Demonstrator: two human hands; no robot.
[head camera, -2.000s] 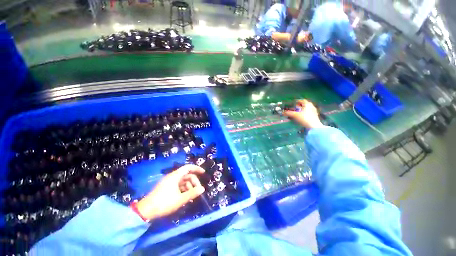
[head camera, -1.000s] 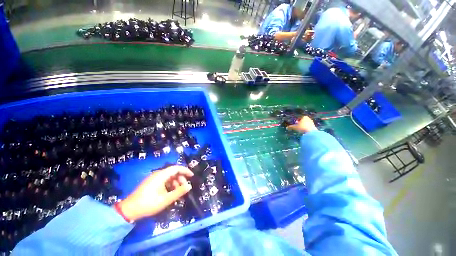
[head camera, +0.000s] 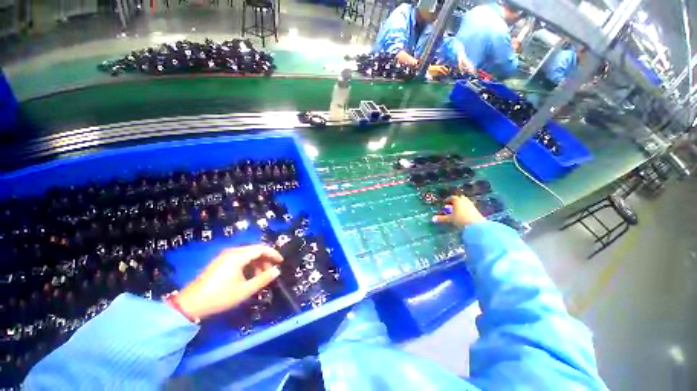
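Observation:
The blue parts tote holds rows of black assemblies and a loose cluster at its right end. My left hand is over the tote beside this cluster, fingers curled and apart; nothing is seen in it. A clear blister tray lies right of the tote, with several black assemblies in its right part. My right hand is at these assemblies, palm down, with a small blue spot at its fingertips. Whether it grips an assembly is hidden.
Silver rails run behind the tote, with a pale upright fixture. Loose black heaps lie across the line. A second blue tote stands by a metal post at right. A lower blue bin is below the tray. People in blue smocks work opposite.
My right hand has moved nearer along the tray, and more black assemblies show behind it. My left hand has stayed over the tote with little change. The view has shifted slightly.

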